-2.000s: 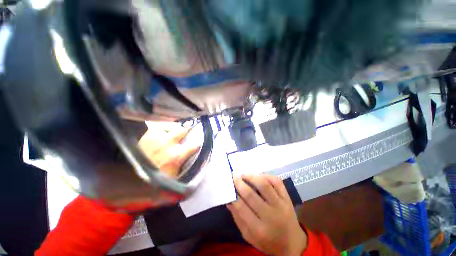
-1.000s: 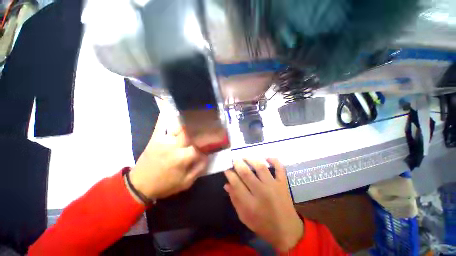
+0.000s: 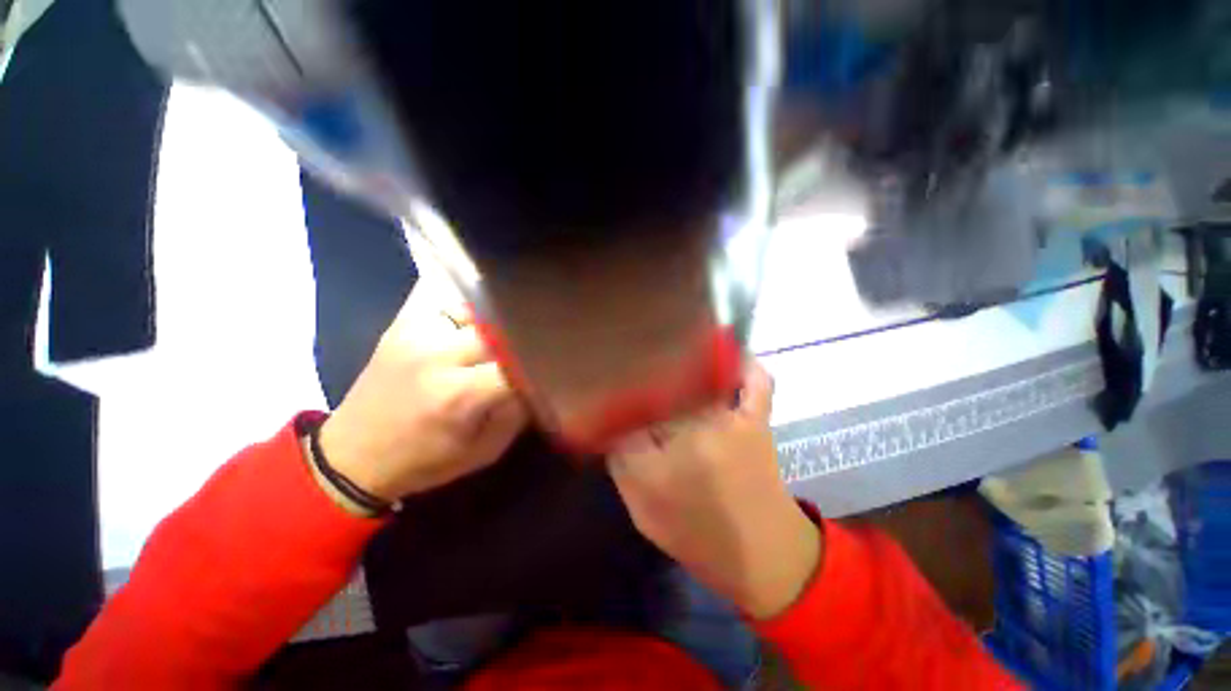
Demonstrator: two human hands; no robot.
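A black cut panel [image 3: 500,554] hangs over the table's front edge between my hands. My left hand [image 3: 435,402] has its fingers curled on the panel's upper left part. My right hand [image 3: 716,475] has its fingers bent at the panel's upper right, partly behind the dark lamp. The glossy dark lamp [image 3: 581,176] with a red end hangs close to the camera and hides the needle area and the cloth between my fingertips.
More black panels [image 3: 81,243] lie on the white table at the left. A ruler strip [image 3: 932,429] runs along the front edge. Black bands [image 3: 1118,348] hang at the right. A blue crate [image 3: 1053,594] stands below right. The blurred machine head fills the top.
My left hand has come out from behind the lamp and closed on the black cloth. The white piece seen earlier between my hands no longer shows. The lamp looks larger and hides more.
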